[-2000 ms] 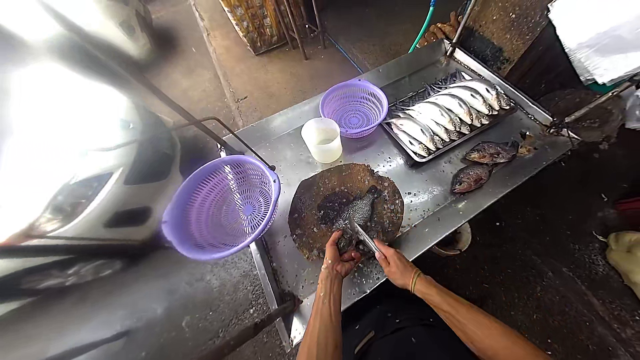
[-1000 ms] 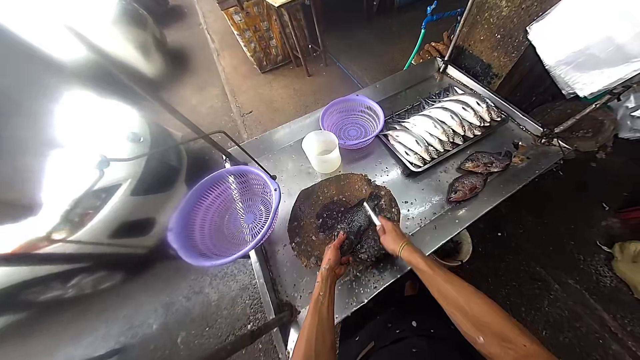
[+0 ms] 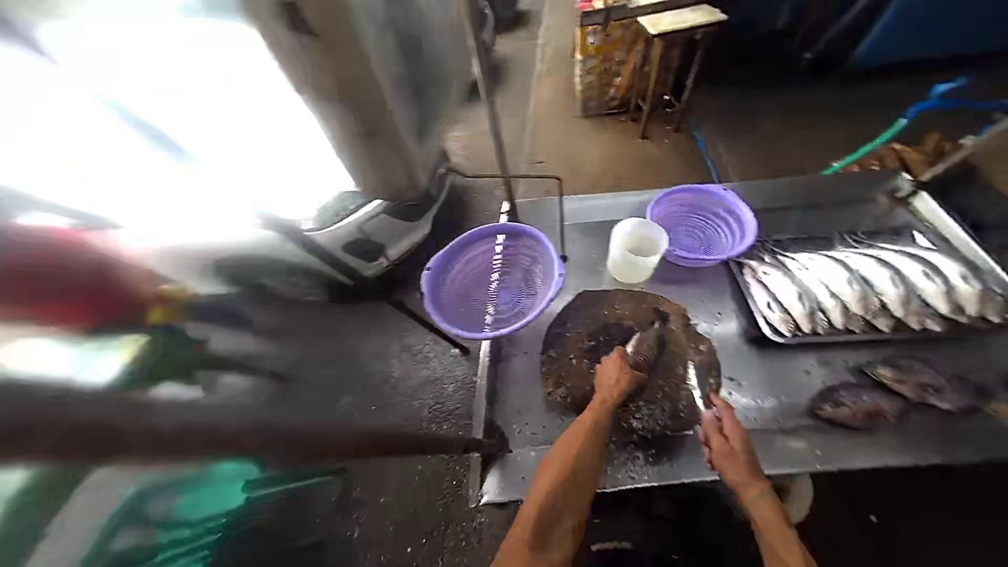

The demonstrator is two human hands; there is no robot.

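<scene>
A dark, scaly fish (image 3: 647,346) lies on a round wooden chopping block (image 3: 579,339), with my left hand (image 3: 618,378) closed around its near end. My right hand (image 3: 726,441) grips a knife (image 3: 696,383) by the handle at the block's right edge; the blade points away from me and is apart from the fish. Loose scales are scattered over the block and the metal table (image 3: 535,465). To the right, two dark fish (image 3: 858,405) (image 3: 923,382) lie directly on the metal.
Behind the block stand a white plastic container (image 3: 636,250) and a purple plastic basket (image 3: 702,224). Another purple basket (image 3: 494,280) hangs over the table's left edge. Silvery fish fill a metal tray (image 3: 795,339) at the right. A stool (image 3: 682,20) stands beyond the table.
My right hand and the knife have moved off the fish to the right side of the block. The fish now points away from me, held in my left hand. The view has swung left.
</scene>
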